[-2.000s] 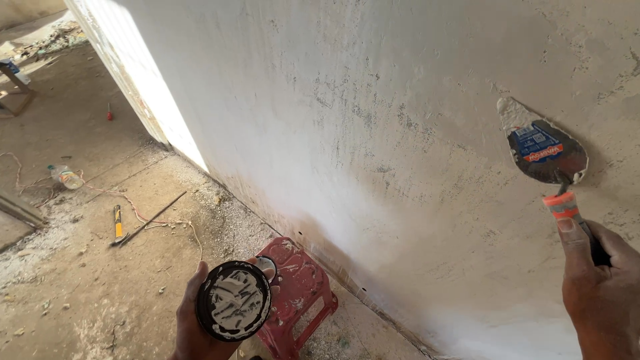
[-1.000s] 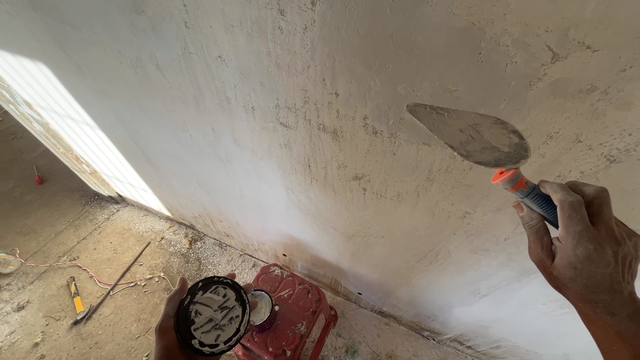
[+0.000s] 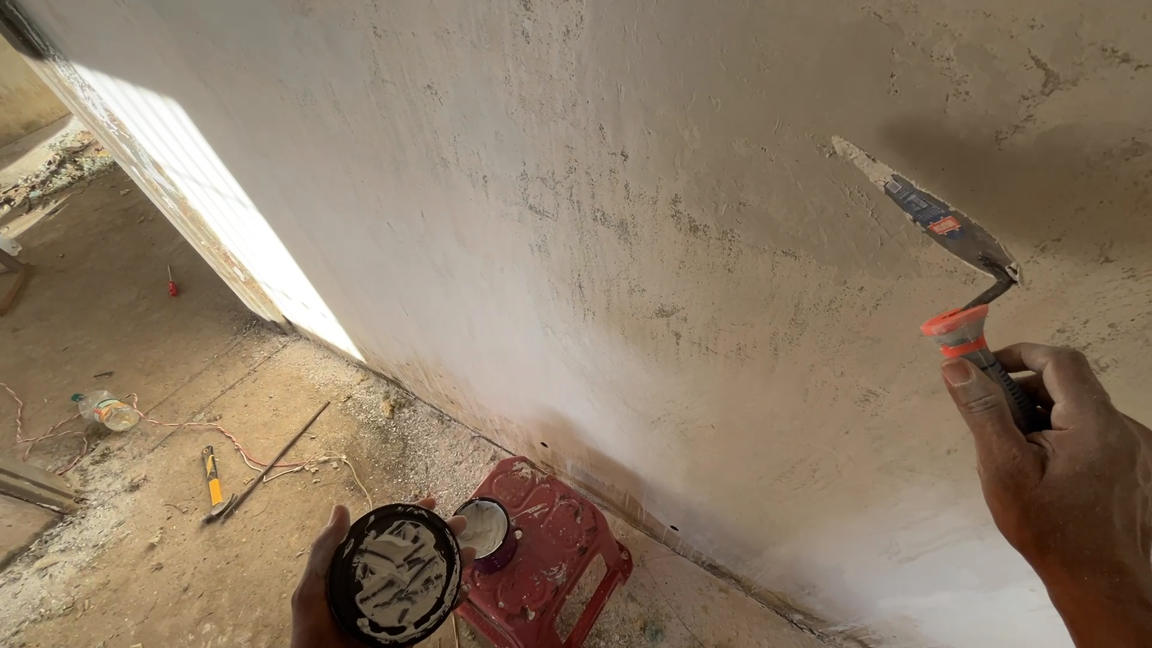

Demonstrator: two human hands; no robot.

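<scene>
My right hand (image 3: 1044,450) is closed around the grey-and-orange handle of a pointing trowel (image 3: 945,220). The trowel's blade, bearing a label and some pale paste, is against or close to the plastered wall (image 3: 630,225); contact is unclear. At the lower middle, my left hand (image 3: 319,576) holds a round black lid or shallow dish (image 3: 396,571) smeared with whitish paste. Just beyond its fingers, a small open tin of pale paste (image 3: 483,531) stands on a red plastic stool (image 3: 531,576) spattered with paste.
On the dusty floor at left lie a yellow-handled tool (image 3: 212,477), a thin metal rod (image 3: 279,459), a twisted cable (image 3: 243,441), a plastic bottle (image 3: 110,411) and a red-handled screwdriver (image 3: 172,283). Pale debris (image 3: 405,441) runs along the wall's foot. A wooden piece (image 3: 36,484) lies at the left edge.
The trowel in my right hand has turned: a second ago its bare face showed, now its labelled face shows at a steep angle. My left hand still holds the lid or dish.
</scene>
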